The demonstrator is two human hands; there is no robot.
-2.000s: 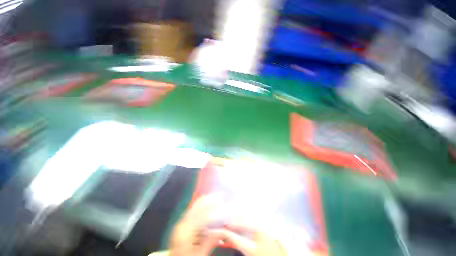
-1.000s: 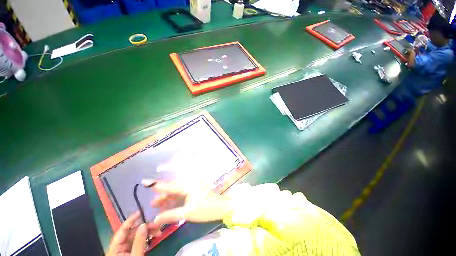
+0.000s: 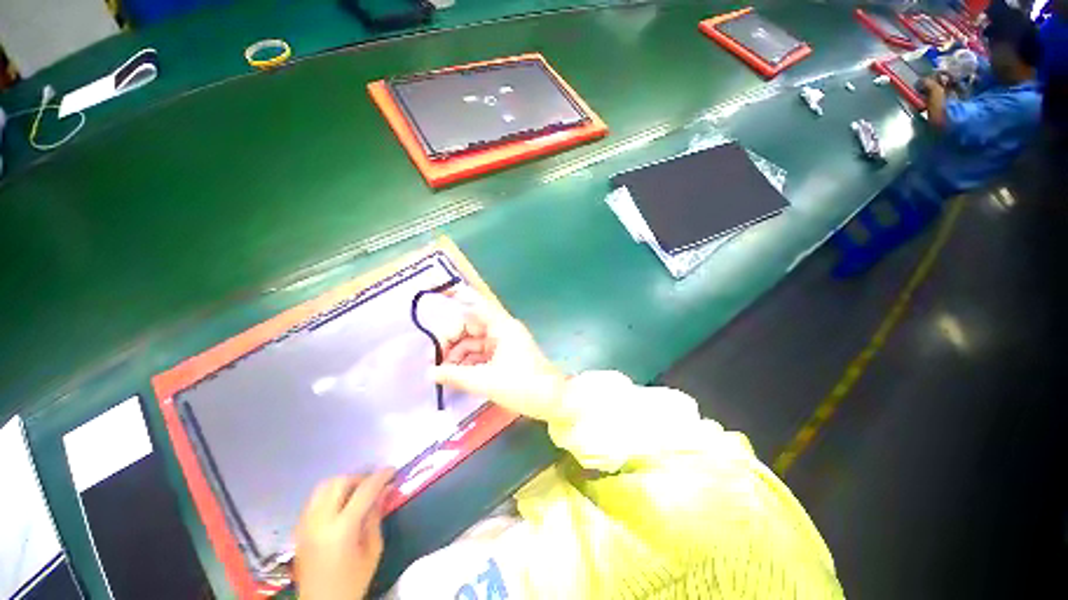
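Observation:
A grey display panel (image 3: 305, 410) lies in a red-orange tray (image 3: 293, 314) in front of me, with dark strips along its edges. My right hand (image 3: 486, 358) is over the panel's right part and holds a thin black adhesive strip (image 3: 424, 319), which curls at its upper end and hangs down toward the panel. My left hand (image 3: 342, 527) rests at the near edge of the panel and tray, its fingers together on the edge; whether it grips anything is hidden. Pink and white film (image 3: 428, 469) shows at the tray's near edge.
Strip sheets (image 3: 129, 504) lie at the left. Behind stands another panel in a red-orange tray (image 3: 492, 111). A dark sheet on clear plastic (image 3: 703, 197) lies to the right. A yellow tape roll (image 3: 268, 53) is on the far side. A person in blue (image 3: 990, 129) works at far right.
My right hand has moved right and up with the black strip, away from my left hand. My left hand has let go of the strip's lower end and moved to the tray's near edge.

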